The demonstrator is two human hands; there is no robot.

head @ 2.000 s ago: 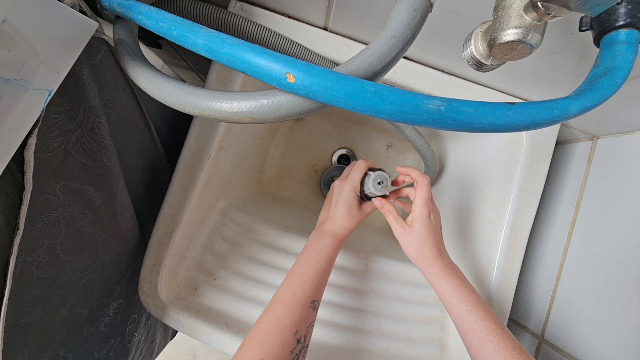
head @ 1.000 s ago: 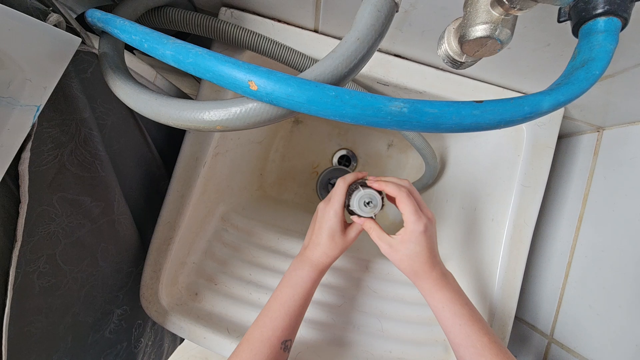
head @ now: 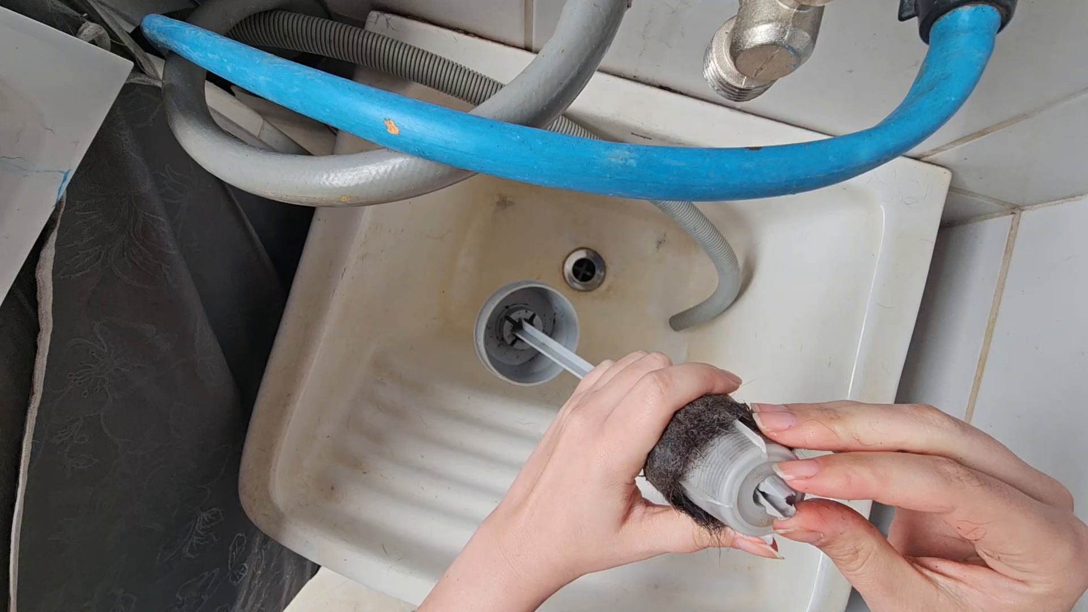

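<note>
My left hand is wrapped around a grey plastic threaded filter part with a mat of dark hair or lint around it. The fingertips of my right hand touch the small piece at its open end, and the thumb lies just below. A light grey plastic rod runs from near my left fingers to a round grey plastic cup in the sink; dark bits lie inside the cup. Whether the rod joins the held part is hidden by my left hand.
The white laundry sink has a metal drain and a ribbed slope. A blue hose and a grey hose cross above it. A corrugated drain hose bends into the basin. A metal valve is on the tiled wall; dark patterned fabric hangs left.
Both hands and the held part have moved down and right, away from the drain. The rod and the inside of the grey cup now show.
</note>
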